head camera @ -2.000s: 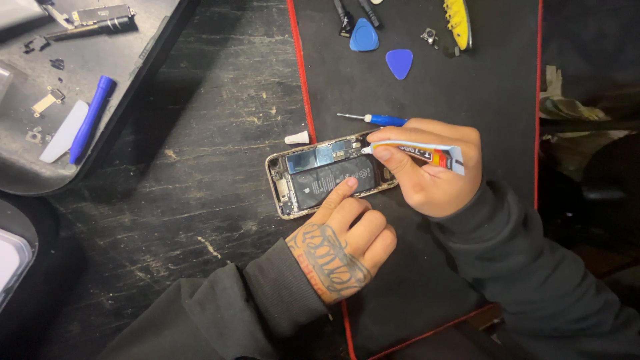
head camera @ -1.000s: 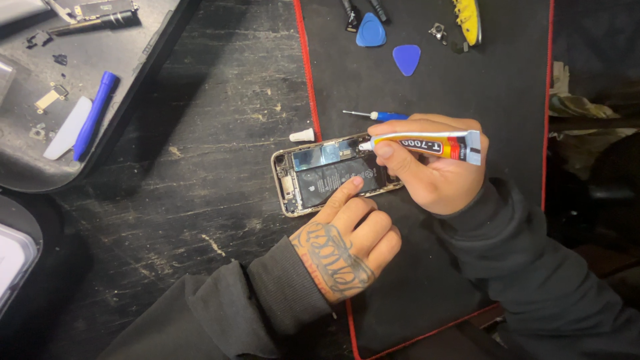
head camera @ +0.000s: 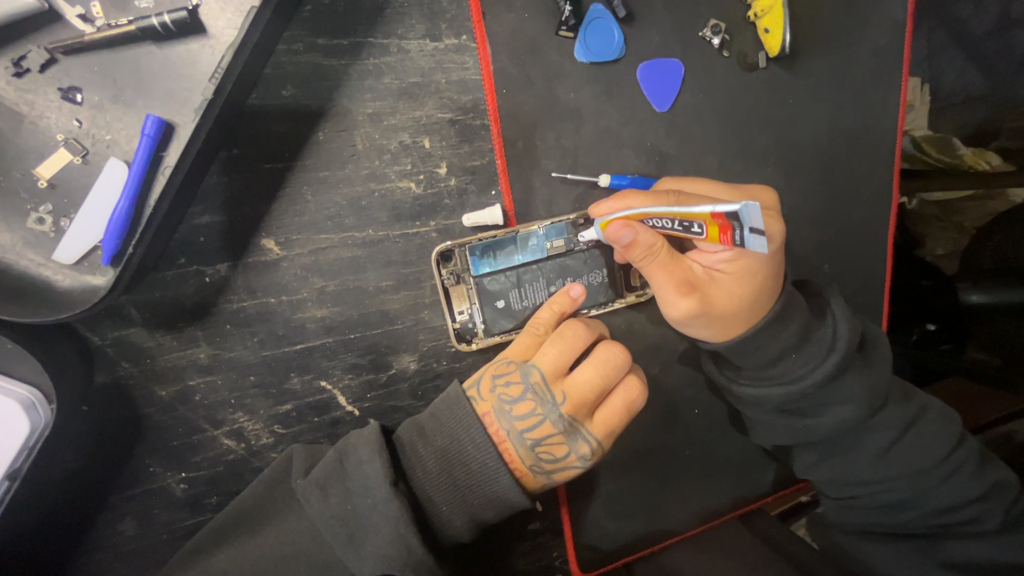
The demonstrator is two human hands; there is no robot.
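An opened smartphone body (head camera: 460,308) lies across the left edge of a black mat, its battery (head camera: 516,292) and a blue-filmed part beside it exposed. My left hand (head camera: 560,392) rests its index fingertip on the battery, the other fingers curled and holding nothing. Pinched in my right hand (head camera: 704,272) is a tube of T-7000 glue (head camera: 680,224). The tube's white nozzle points left, at the phone's upper edge; whether it touches cannot be told. A white cap (head camera: 482,216) lies just above the phone. Behind my right hand lies a blue-handled screwdriver (head camera: 628,182), partly covered.
Two blue opening picks (head camera: 600,34) and small parts (head camera: 714,34) lie on the red-edged mat (head camera: 768,120), near a yellow object (head camera: 770,28). The tray (head camera: 172,88) at upper left holds a blue spudger (head camera: 134,188), a white blade-like piece (head camera: 90,210) and several phone parts.
Since the first frame, the glue tube has tilted in my right hand, its printed side showing more. My left index finger stays on the battery. The view has shifted slightly.
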